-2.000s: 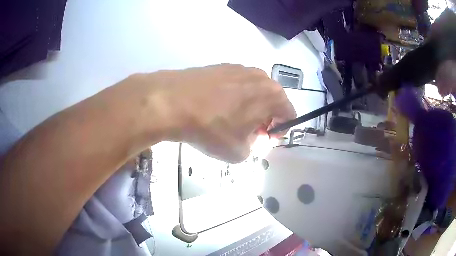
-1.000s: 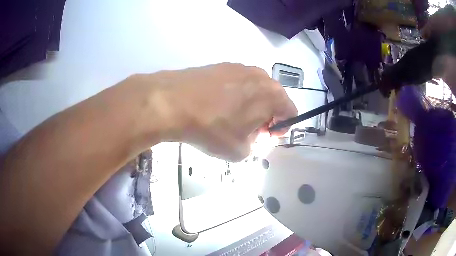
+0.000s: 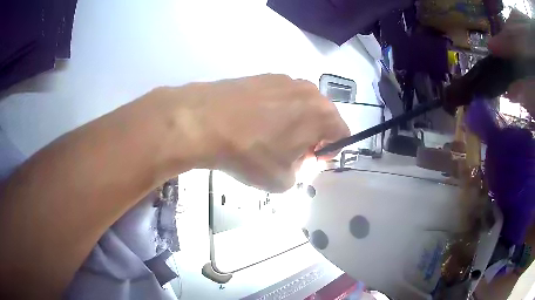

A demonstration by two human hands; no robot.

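Observation:
My left hand (image 3: pixel 264 129) reaches in from the lower left, back of the hand up. Its fingers are curled at the needle area under the machine head (image 3: pixel 393 205). Glare and the hand hide what the fingertips touch. My right hand (image 3: pixel 519 41), blurred and cut off by the right edge, is shut on the dark handle of a screwdriver (image 3: pixel 387 124). The shaft slants down to the left, and its tip is at my left fingertips. The machine bed (image 3: pixel 252 246) is below my left hand, partly washed out by light.
Dark cut fabric (image 3: pixel 35 41) lies at the upper left, and another dark piece (image 3: pixel 340 17) at the top. Pale lilac-grey fabric (image 3: pixel 126 258) is under my left forearm. A grey-brown catch (image 3: pixel 217 272) is at the bed corner. A purple fluffy thing (image 3: pixel 510 176) is at the right.
My right hand and its fingers have shifted slightly around the screwdriver handle. The shaft tip stays at my left fingertips, and my left hand has barely moved.

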